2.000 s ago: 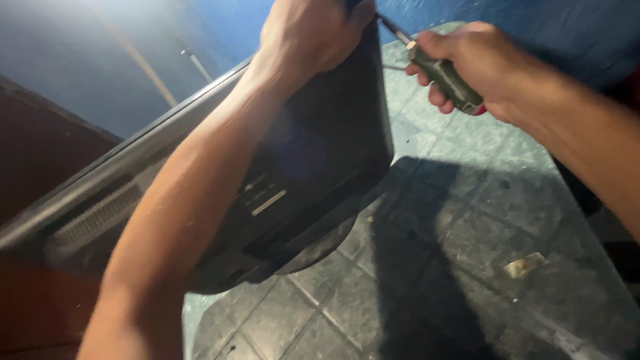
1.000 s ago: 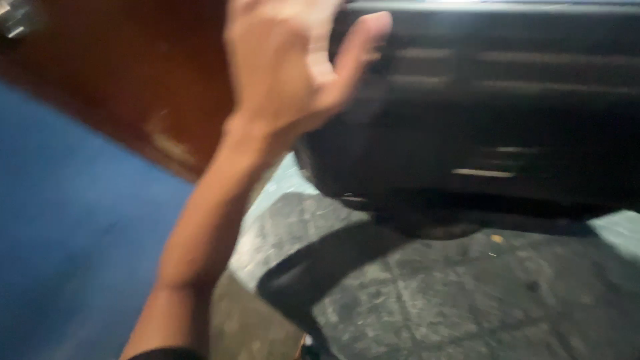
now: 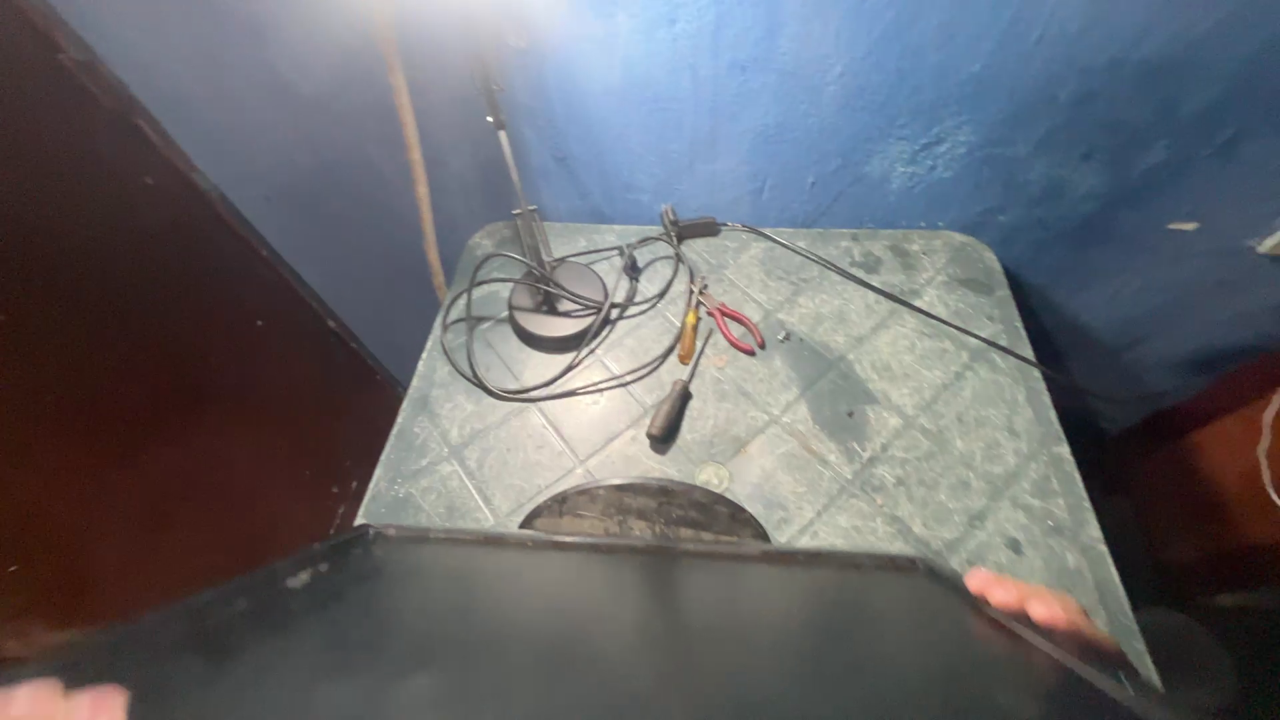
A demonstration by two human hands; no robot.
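Observation:
A large flat black panel, seemingly a monitor or TV (image 3: 640,630), fills the bottom of the view. At the lower left corner, the fingertips of my left hand (image 3: 65,700) hold its edge. My right hand (image 3: 1040,608) grips the right edge, fingers over the rim; the rest of both hands is hidden. Behind the panel a dark round base (image 3: 645,508) shows on the table. Farther back lie a dark-handled screwdriver (image 3: 670,410), a yellow-handled screwdriver (image 3: 688,335) and red-handled pliers (image 3: 737,325).
The patterned green table (image 3: 900,430) stands against a blue wall. A lamp's round base (image 3: 558,305), a looped black cable (image 3: 470,375), a coin-like disc (image 3: 712,475) and small screws (image 3: 783,337) are on it. A dark red wooden surface (image 3: 170,350) rises at left.
The view has shifted widely. The screwdriver, in my right hand two seconds ago, now lies on the table. My right hand is now on the panel's right edge, and the panel's smooth face shows.

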